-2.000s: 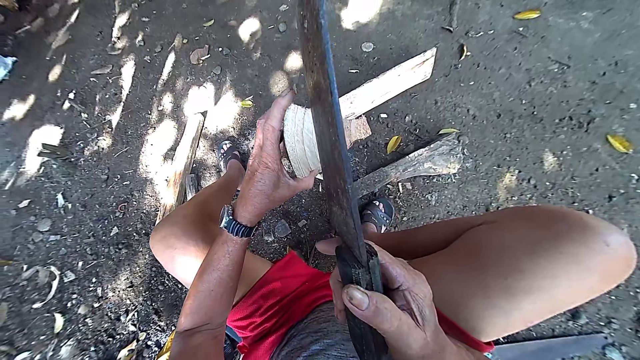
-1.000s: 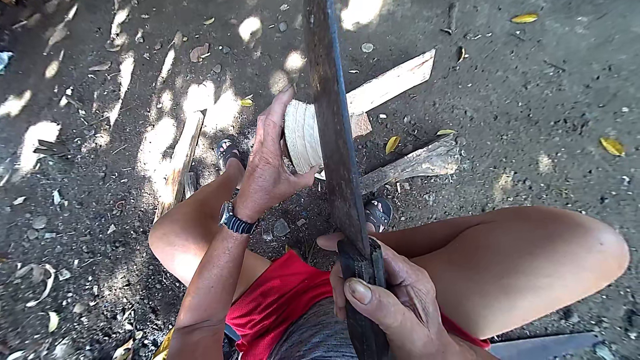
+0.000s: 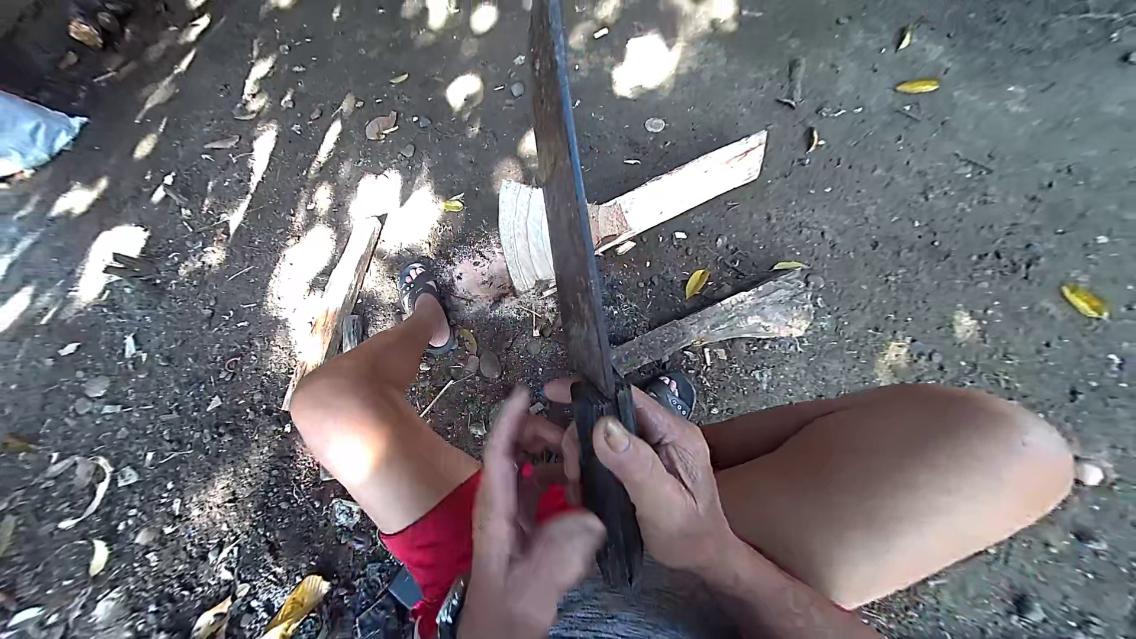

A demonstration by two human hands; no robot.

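My right hand [image 3: 661, 479] is closed around the dark handle of a machete [image 3: 572, 204], whose long worn blade points up and away from me. My left hand [image 3: 532, 524], blurred, is beside the handle with its fingers apart; whether it touches the handle is unclear. Beyond the blade, a pale curved piece of wood [image 3: 524, 235] stands on the ground, partly hidden behind the blade.
A pale split board [image 3: 697, 191] lies past the blade, and a rough piece of wood [image 3: 732, 318] lies nearer my sandalled foot. Another long split piece [image 3: 342, 293] lies at left. My bent knees flank the work. A whitish bag [image 3: 31, 133] lies far left.
My left hand has let go of the pale curved wood and come back toward me, beside the machete handle. My right hand still holds the machete.
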